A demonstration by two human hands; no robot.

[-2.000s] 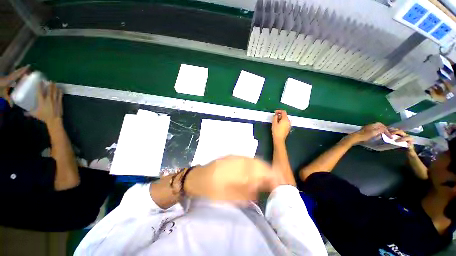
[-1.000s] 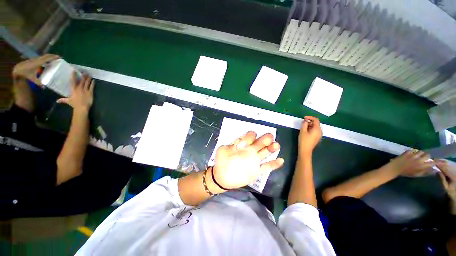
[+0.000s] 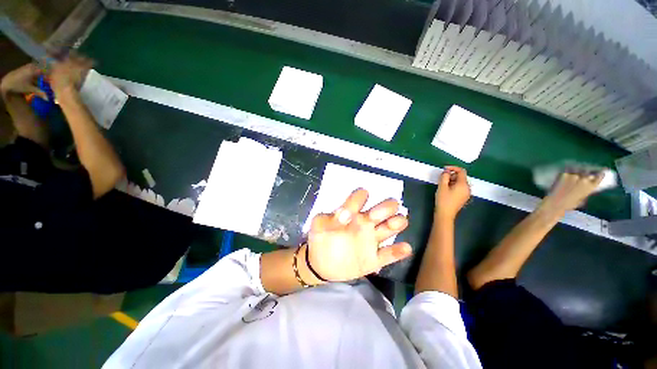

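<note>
My left hand [image 3: 354, 241] is palm up with its fingers apart, over the lower part of a white label sheet [image 3: 360, 184] on the dark worktop. A small pale round spot shows near its thumb; I cannot tell whether it is a label. My right hand [image 3: 453, 189] is at the pale metal rail with its fingers curled together. No item can be made out in it. Beyond the rail, three white boxes lie apart on the green belt: a left box [image 3: 296, 92], a middle box [image 3: 383, 112] and a right box [image 3: 462, 133].
A white sheet stack [image 3: 239, 186] lies left of the label sheet. At left, a neighbour's hands are by a white box [image 3: 104, 97]. At right, a neighbour's hand [image 3: 574, 189] is over the belt at a blurred white item. A row of grey-white boxes [image 3: 497, 65] stands behind the belt.
My left hand has turned from a blur to palm up with its fingers spread. My right hand stays at the rail. The right neighbour's hand has moved out over the belt.
</note>
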